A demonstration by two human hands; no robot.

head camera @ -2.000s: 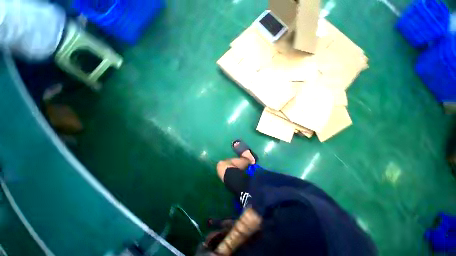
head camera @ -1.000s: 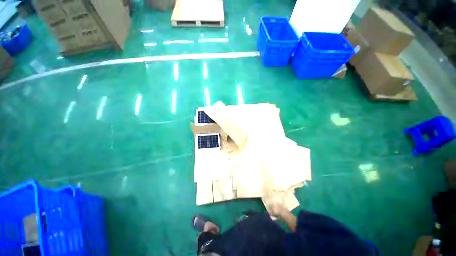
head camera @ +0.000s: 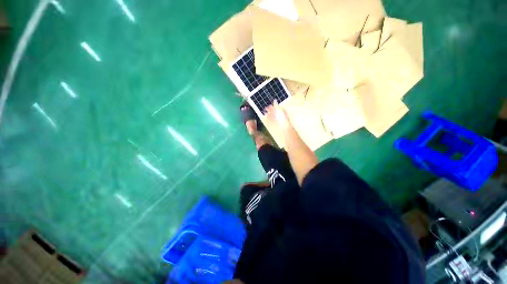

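Observation:
A solar panel with dark gridded cells and a white frame lies at the left edge of the cardboard pile. My right hand reaches down to it, its fingers over the near edge, apparently gripping it; the far fingers are hidden. A second solar panel lies just beyond, against the first, partly covered by a cardboard sheet. My left hand is not seen; a sliver of skin at the bottom edge is too small to tell.
Flat cardboard sheets spread over the green floor. A blue stool stands at right, blue crates at lower left. Bench equipment with cables shows at lower right. A carton or pallet is cut off at bottom left. My sandalled foot is beside the cardboard.
The view has turned and come nearer to the cardboard. My right hand has moved from the near cardboard edge to the nearer panel. The tan gap between the panels no longer shows.

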